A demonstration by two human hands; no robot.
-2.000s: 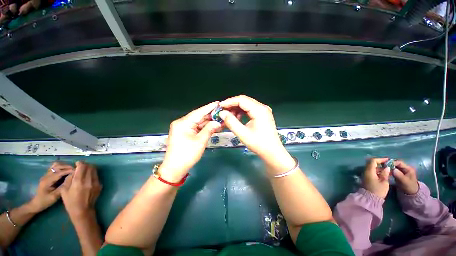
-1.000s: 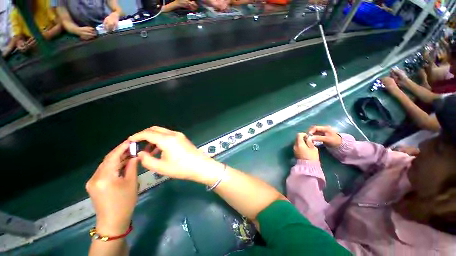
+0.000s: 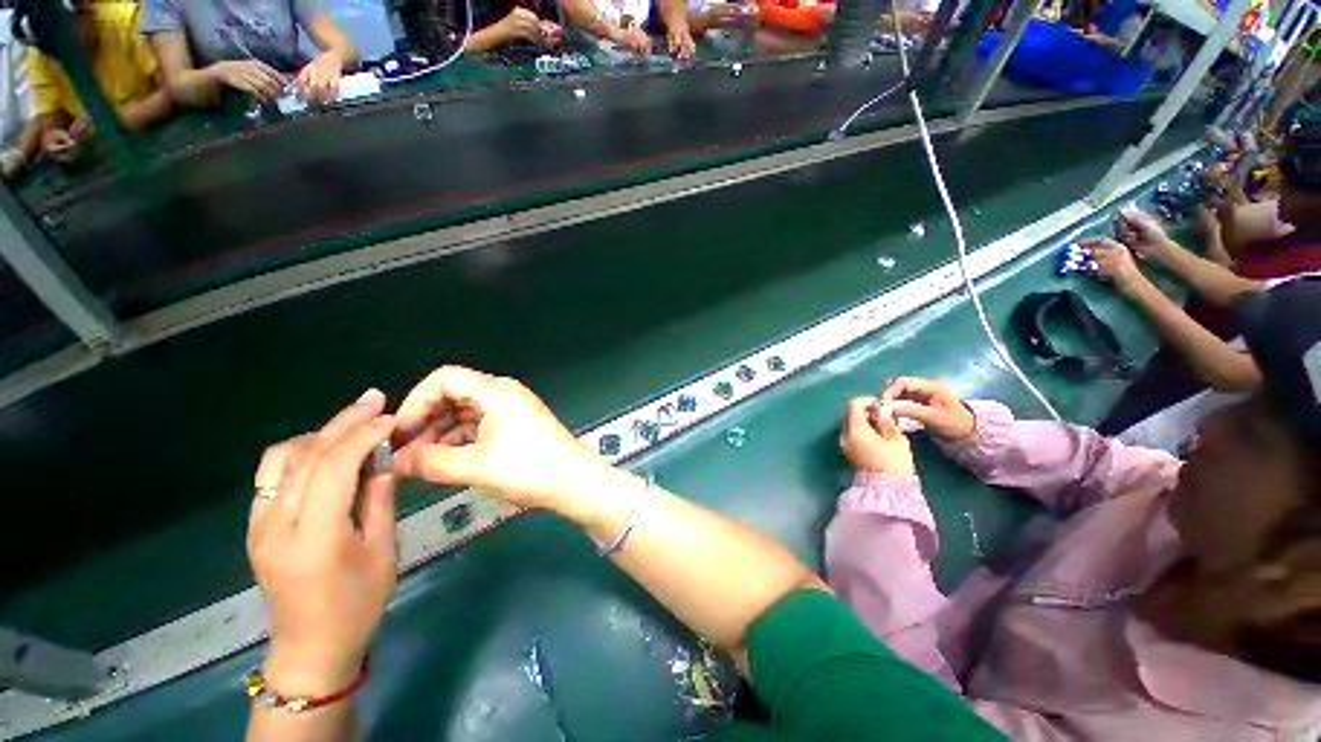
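Observation:
A small greyish unit (image 3: 383,455), perhaps a watch module, sits between the fingertips of my two hands, above the pale rail. My left hand (image 3: 322,544), with a ring and a red bracelet, grips it from the left. My right hand (image 3: 485,438), with a pale bangle, has its thumb and fingertips at the unit's right side. My fingers hide much of the unit. Small dark circuit boards (image 3: 688,406) lie in a row on the pale rail (image 3: 826,342) to the right of my hands.
A clear bag with yellowish bits (image 3: 698,677) lies near my right forearm. A round piece (image 3: 737,436) lies on the green bench. A worker in pink sleeves (image 3: 884,500) sits at the right. A white cable (image 3: 949,218) hangs over the dark-green belt (image 3: 638,312). Workers sit across the line.
The view has swung right since the first frame, so my hands now appear further left. Since the second frame, my fingers have shifted around the unit, and its white face shows less.

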